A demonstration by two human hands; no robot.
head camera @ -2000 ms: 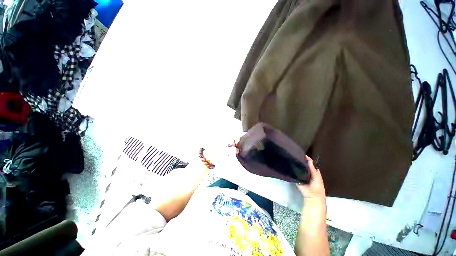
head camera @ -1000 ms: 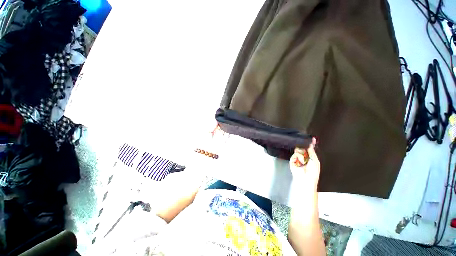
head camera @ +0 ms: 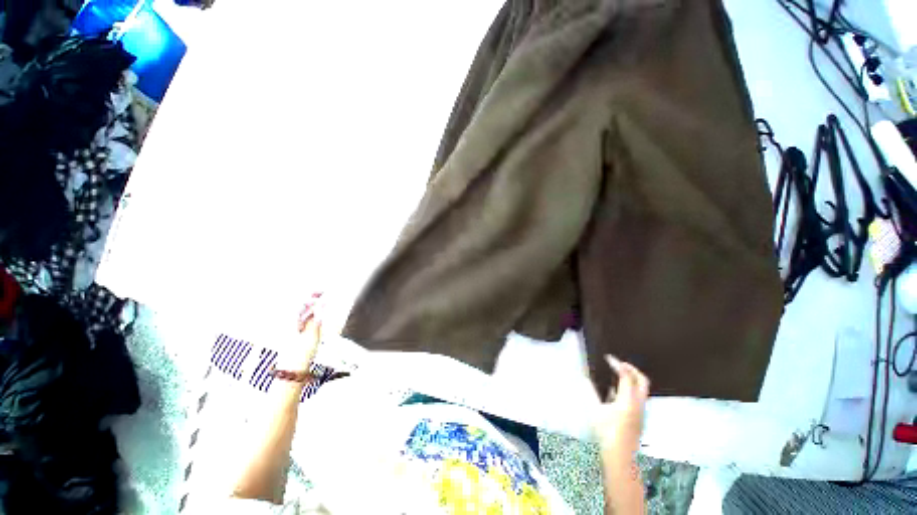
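Note:
The brown wide-leg shorts (head camera: 674,241) lie on the white table with both legs spread towards me and the hems near the front edge. The upper part runs out of the top of the picture. More brown cloth shows under the left leg. My left hand (head camera: 310,327) is empty with fingers apart, just left of the left leg's hem corner, and is partly washed out by glare. My right hand (head camera: 625,387) is at the inner hem corner of the right leg; whether its fingers grip the cloth cannot be told.
Black hangers (head camera: 830,206) and cords lie on the right of the white table (head camera: 271,151). A red item (head camera: 905,434) is at the far right edge. Dark clothing heaps (head camera: 60,382) and a blue container (head camera: 151,50) are on the left. A striped cloth (head camera: 233,356) lies near my left wrist.
The near leg's hem, earlier held folded up between both hands, now lies flat and spread. My left hand has let go and moved left. My right hand has moved lower.

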